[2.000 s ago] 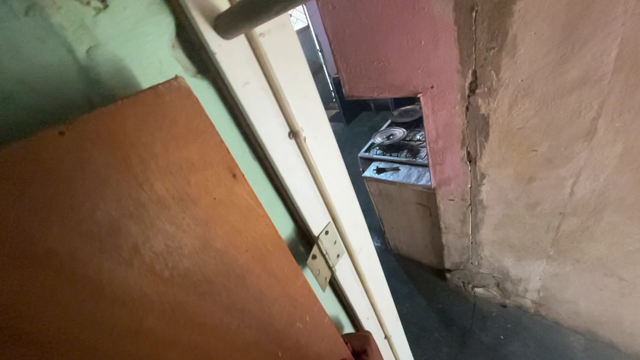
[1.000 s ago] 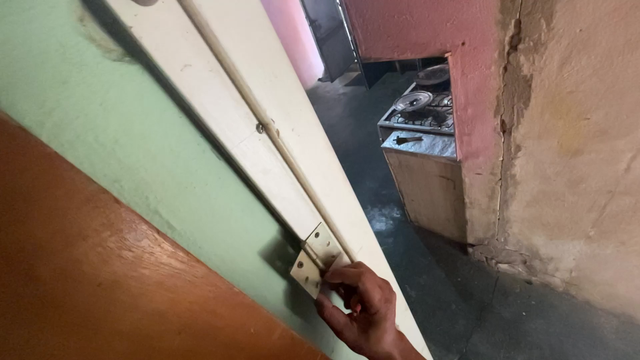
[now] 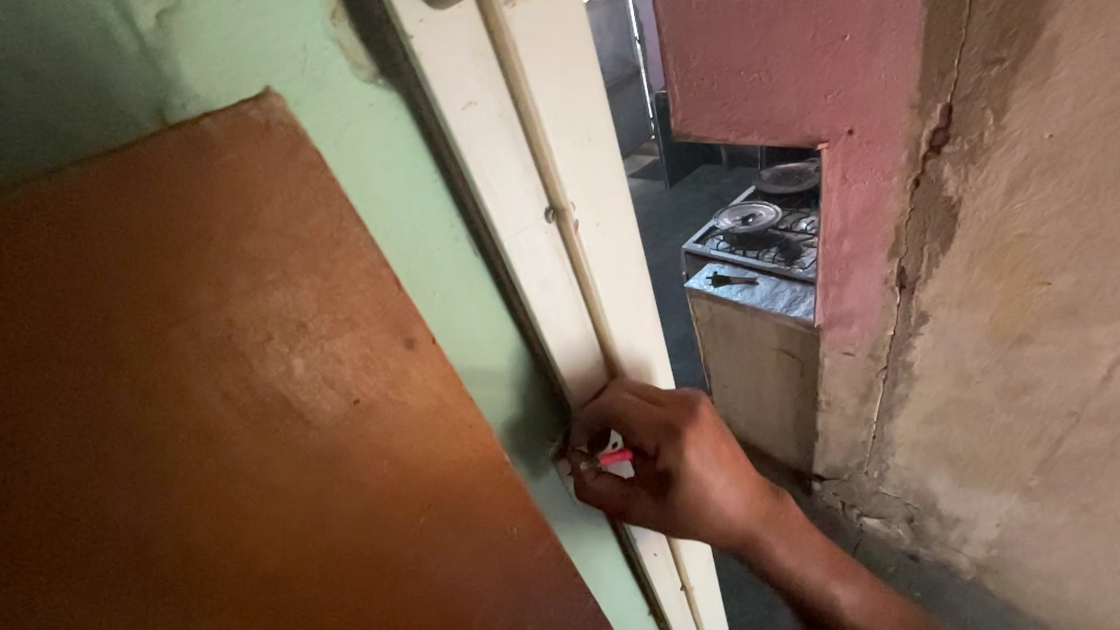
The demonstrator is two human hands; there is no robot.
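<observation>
My right hand (image 3: 669, 459) reaches in from the lower right and pinches a small, slim pinkish-red object (image 3: 615, 457), perhaps a pencil or marker, between thumb and fingers. The fingertips are at a metal hinge plate (image 3: 616, 442) on the cream door frame (image 3: 516, 210). My hand covers most of the hinge, so its leaves and screw holes barely show. A brown wooden board, likely a door panel (image 3: 262, 350), slants across the left side, with its edge to the left of my fingers. My left hand is out of view.
Light green wall (image 3: 376, 210) lies between the board and frame. Through the doorway, a gas stove (image 3: 761, 245) with round metal lids stands behind a low wall (image 3: 761, 376). A cracked plaster wall (image 3: 1015, 306) rises at the right.
One second ago my right hand was at the hinge with its plate in plain sight; now the hand covers most of it and the pinkish-red object shows. More of the brown board is in view.
</observation>
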